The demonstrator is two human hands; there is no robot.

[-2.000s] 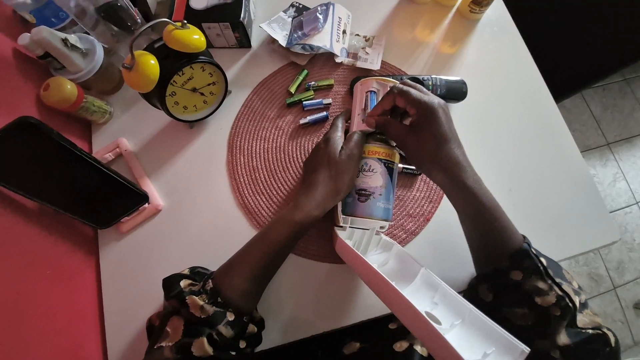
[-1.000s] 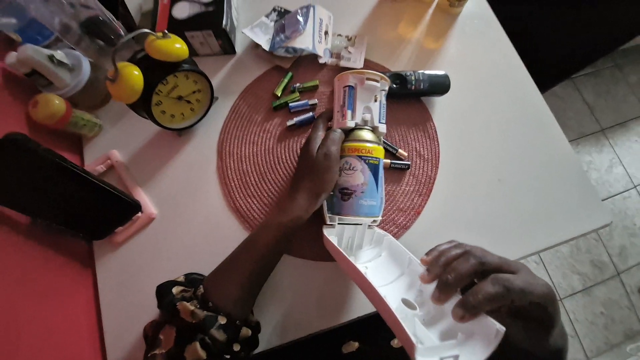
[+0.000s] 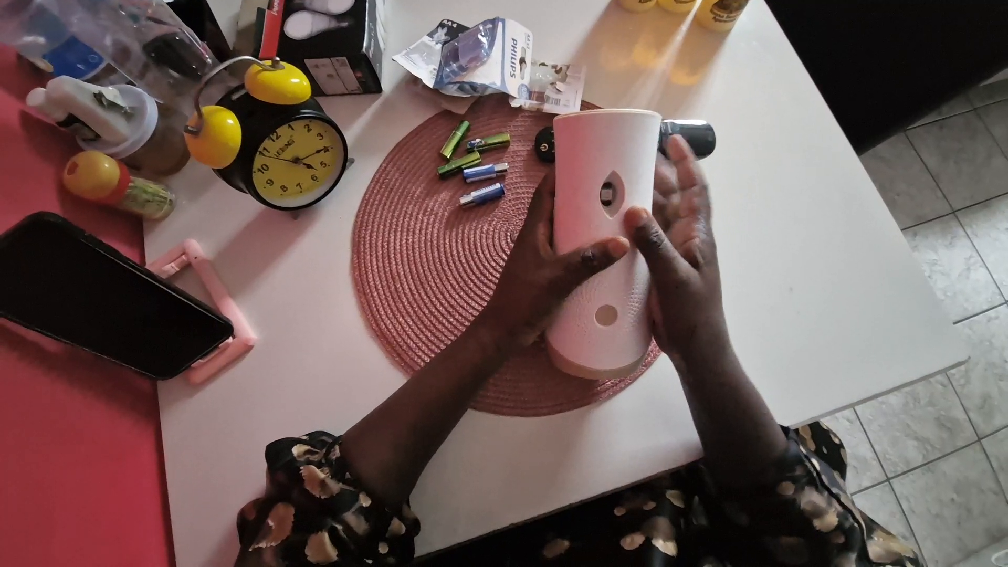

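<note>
A white plastic air freshener dispenser (image 3: 605, 276), its cover closed, lies over the woven red round placemat (image 3: 425, 260). My left hand (image 3: 543, 268) grips its left side, thumb across the front. Against the right side rests my right hand (image 3: 681, 236), thumb on the front and other fingers partly raised. The spray can inside is hidden. Left of the dispenser are several loose batteries, among them a green one (image 3: 455, 138) and a blue-and-silver one (image 3: 482, 194). Behind the dispenser's top, a black cylindrical object (image 3: 693, 138) shows in part.
A black alarm clock (image 3: 299, 163) with yellow bells stands at the left, near a phone (image 3: 110, 295) on a pink stand (image 3: 213, 299). An opened battery package (image 3: 488, 63) and a black box (image 3: 339, 47) are at the back. Bottles and jars line the far left.
The dispenser's white cover, hanging open toward me before with the can exposed, is now closed over it. My right hand has moved from the cover's lower end up to the dispenser's right side.
</note>
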